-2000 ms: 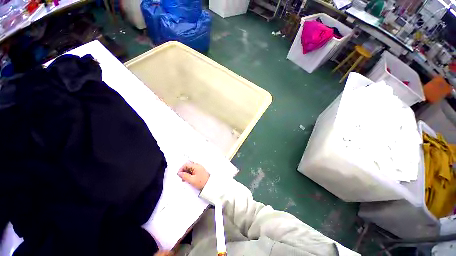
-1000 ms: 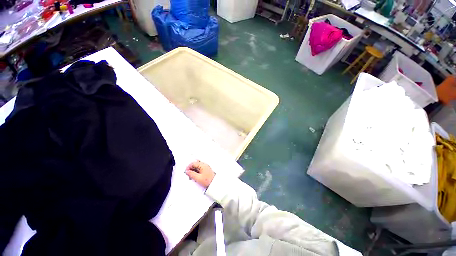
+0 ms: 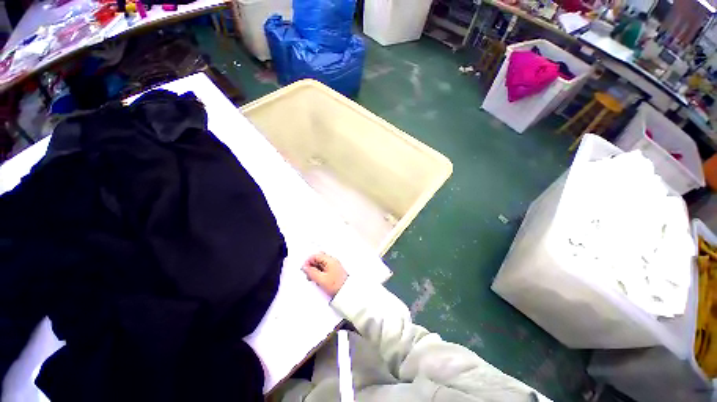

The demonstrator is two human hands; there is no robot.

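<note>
A large heap of black garments (image 3: 173, 228) lies on the white-topped table (image 3: 303, 310), filling the left of the view. My right hand (image 3: 325, 273) rests on the table just right of the heap, apart from it, near the table's corner. Its fingers are curled and a tiny dark spot shows at them; whether they hold something is too small to tell. My right sleeve is pale grey-green. A narrow white strap (image 3: 344, 365) hangs at my front. My left hand is not in view.
An empty cream tub (image 3: 424, 161) stands against the table's far side. Blue sacks (image 3: 326, 59) are on the green floor beyond. A white tub (image 3: 542, 302) of white fabric stands at right; another (image 3: 519, 114) holds pink fabric, near a yellow stool (image 3: 593, 114). A cluttered bench is at upper left.
The camera view has turned left, so the table, heap and tubs appear shifted to the right. My right hand has stayed in about the same place on the table.
</note>
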